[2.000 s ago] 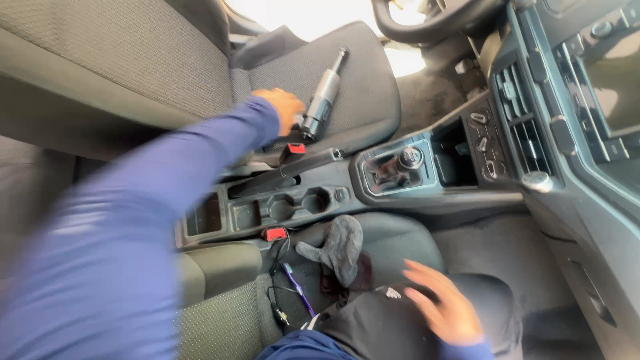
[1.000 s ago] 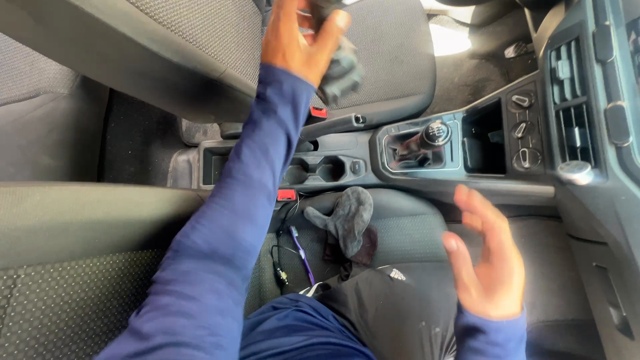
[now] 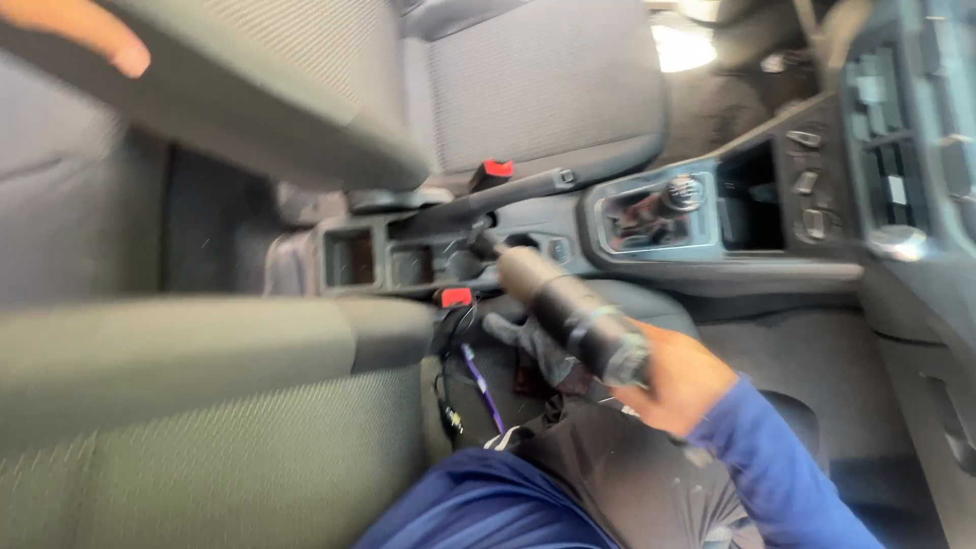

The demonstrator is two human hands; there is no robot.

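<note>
My right hand (image 3: 671, 374) grips the rear end of a dark cylindrical handheld vacuum (image 3: 576, 316). The vacuum slants up and left over my lap, blurred by motion, its narrow dark nozzle (image 3: 484, 242) over the cup holders of the center console (image 3: 381, 290). My left hand (image 3: 91, 34) shows only in part at the top left, one finger pointing down in front of the driver's seat backrest; whether it holds anything is hidden. Below the console, a crumpled grey cloth (image 3: 534, 343) and a slim purple brush (image 3: 484, 389) lie on the seat beside my lap, the cloth partly behind the vacuum.
Around the console are the handbrake lever (image 3: 503, 194), the gear lever (image 3: 681, 194) and two red seat belt buckles (image 3: 499, 168). A thin black cable (image 3: 446, 396) lies by the brush. The backrest of my seat (image 3: 229, 427) fills the lower left; the dashboard (image 3: 900, 152) is at right.
The vacuum was in my left hand over the driver's seat; now my right hand holds it over the console and my lap. My left hand has moved away to the upper left.
</note>
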